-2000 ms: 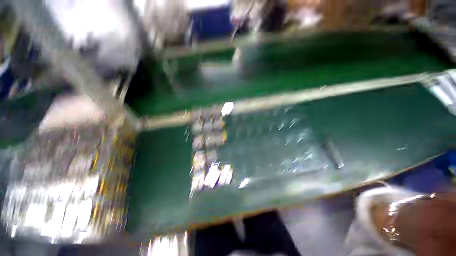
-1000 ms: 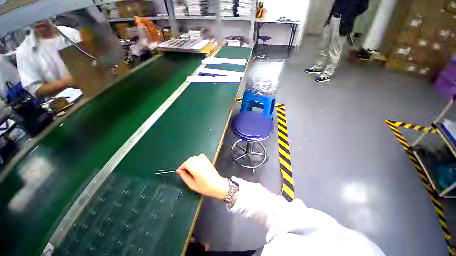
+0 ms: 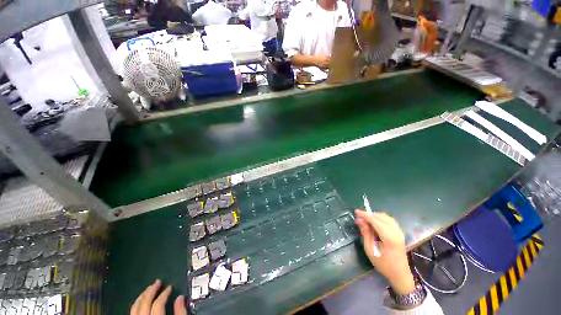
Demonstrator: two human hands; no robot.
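A wide clear blister tray (image 3: 289, 215) lies on the green bench. Its left side holds rows of grey and silver square cells (image 3: 212, 223), some with yellow edges; one at the front (image 3: 220, 278) sits tilted. A small white square (image 3: 237, 178) is at the back of the tray. My right hand (image 3: 384, 243) is just right of the tray, closed around thin metal tweezers (image 3: 367, 204) pointing up and away. My left hand (image 3: 159, 299) is cut off by the bottom edge, left of the tray's front corner, fingers apart, with nothing seen in it.
Stacked filled trays (image 3: 37, 264) stand at the far left. A pale metal rail (image 3: 344, 147) separates the bench from the green conveyor belt (image 3: 277, 120). White strips (image 3: 492, 132) lie at the bench's far right. A blue stool (image 3: 486, 237) is beside the bench. A person (image 3: 314, 34) sits across the belt.
The view has swung back left from the aisle to the bench. The tray's filled side, the stacked trays and my left hand now show. My right hand still holds the tweezers.
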